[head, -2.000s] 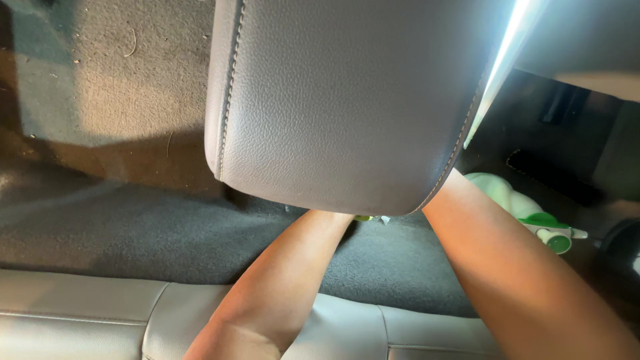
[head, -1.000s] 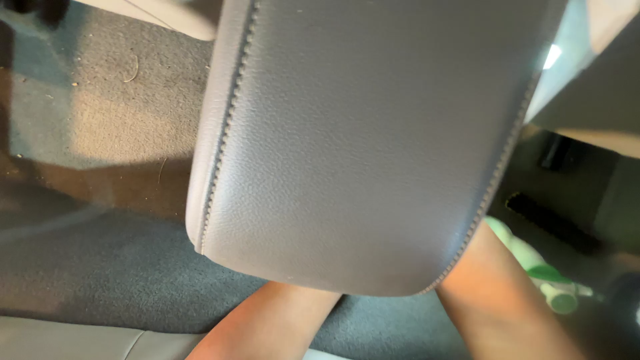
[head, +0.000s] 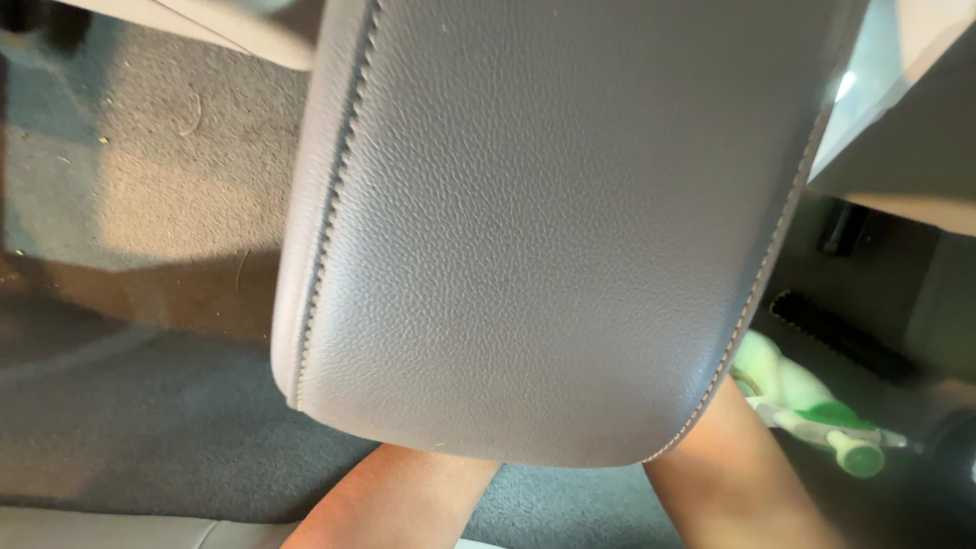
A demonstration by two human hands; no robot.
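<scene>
A leather-covered car armrest (head: 534, 229) with stitched edges fills the middle of the view. Both my forearms reach in from the bottom edge and pass beneath its rounded end, the left one just left of centre and the right one on the right. My left hand and my right hand are hidden under the armrest, so what they hold or touch cannot be seen. Grey carpet (head: 564, 507) shows between the forearms.
A white and green plastic spray bottle (head: 808, 404) lies beside my right forearm. Behind it is a dark brush-like object (head: 839, 335). Carpeted floor (head: 175, 191) with bits of debris spreads at the left. A light seat edge (head: 114, 528) runs along the bottom left.
The view has moved closer to the armrest, which covers more of the frame. Less of my forearms shows, and my hands stay hidden beneath it.
</scene>
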